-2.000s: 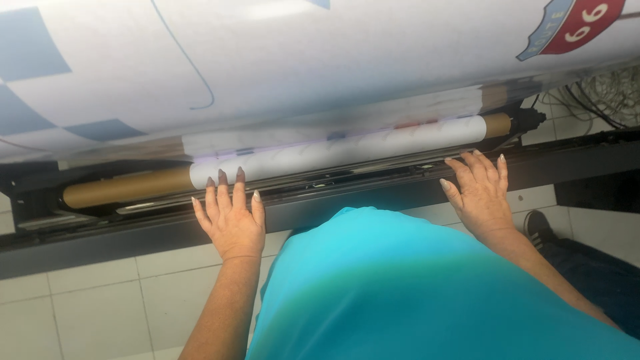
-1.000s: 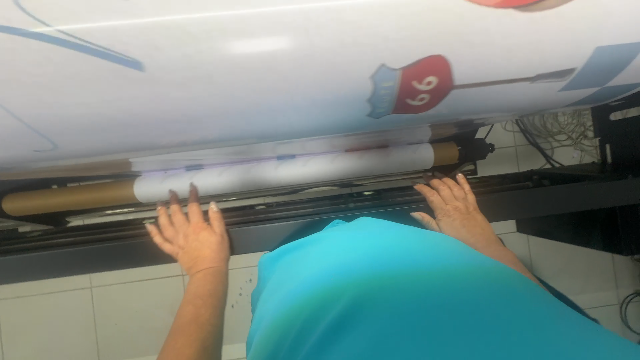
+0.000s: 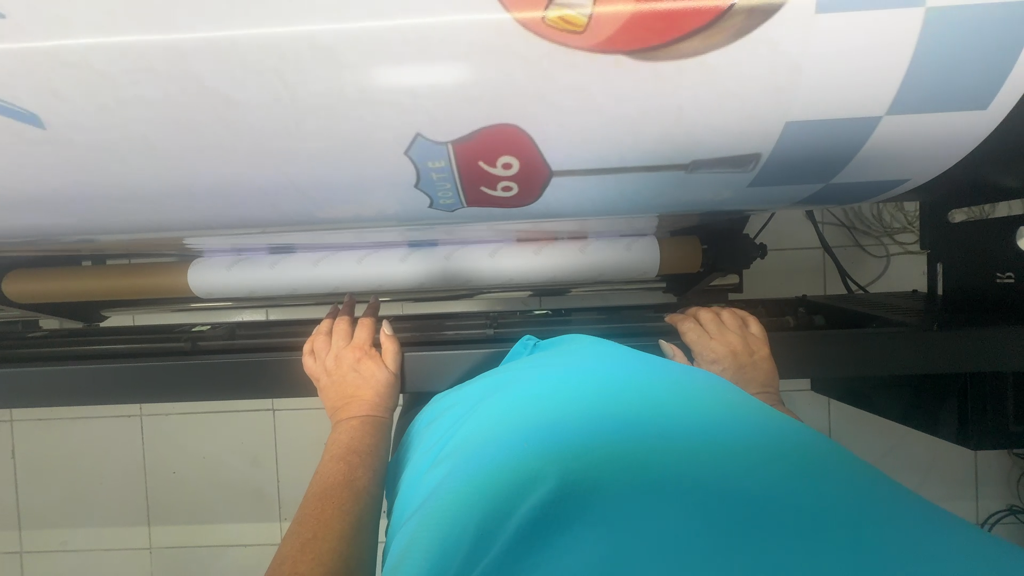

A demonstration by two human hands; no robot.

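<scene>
My left hand (image 3: 352,364) rests palm down on the dark metal front rail (image 3: 240,378) of a wide-format printer, fingertips just below the take-up roll. Farther right, my right hand (image 3: 724,348) lies on the same rail with its fingers bent over the top edge. Neither hand shows anything held. Beyond them lies a roll of white printed media (image 3: 432,268) on a brown cardboard core (image 3: 96,282). Above it hangs a wide printed sheet (image 3: 280,120) with a red and blue road-sign picture and blue checks.
Loose cables (image 3: 880,224) lie on the tiled floor (image 3: 212,472) behind the machine at the right. A black side bracket (image 3: 976,256) stands at the right end. The teal garment (image 3: 640,464) of the wearer presses near the rail between the hands and covers part of it.
The view has shifted, and more of the printed sheet's checks shows at the right. Both hands stay on the rail; the fingers of my left hand are closer together than before.
</scene>
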